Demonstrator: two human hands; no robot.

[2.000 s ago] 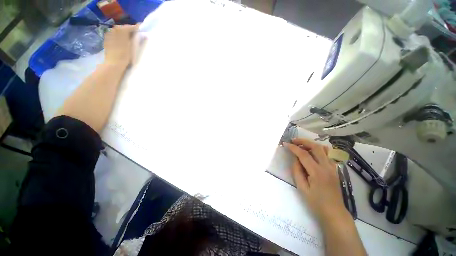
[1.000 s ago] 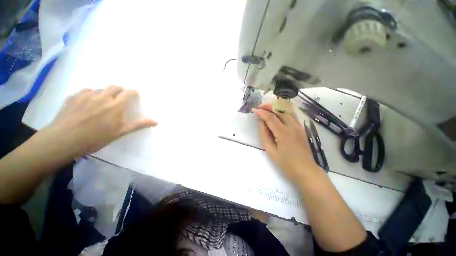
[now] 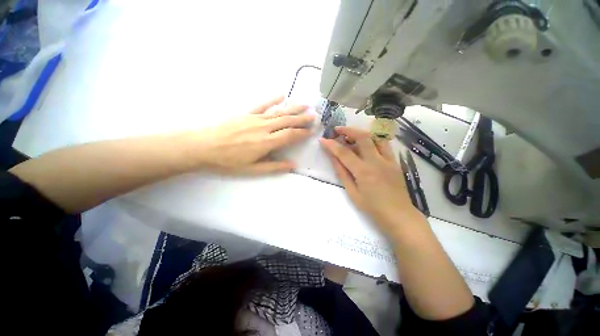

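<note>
The thin white fabric (image 3: 164, 72) glares against the white table, and its edges are hard to make out. My left hand (image 3: 253, 136) lies flat with fingers spread, its fingertips just left of the presser foot (image 3: 332, 117). My right hand (image 3: 375, 174) is right of and below the foot, thumb and fingertips close together beside it. Whether they pinch a fabric edge cannot be told. The off-white sewing machine head (image 3: 447, 59) stands over the foot. The cream knob (image 3: 383, 128) is just above my right fingers.
Thread snips (image 3: 414, 184) lie right of my right hand. Black-handled shears (image 3: 484, 187) and a slim dark tool (image 3: 424, 147) lie further right, by a small white ruler strip (image 3: 468, 138). A dark flat object (image 3: 523, 266) is at the right table corner. A blue edge (image 3: 36, 88) shows at left.
My left hand has moved from the far upper left, down and right, to beside the presser foot. My right hand stays by the foot. The view has shifted closer to the machine.
</note>
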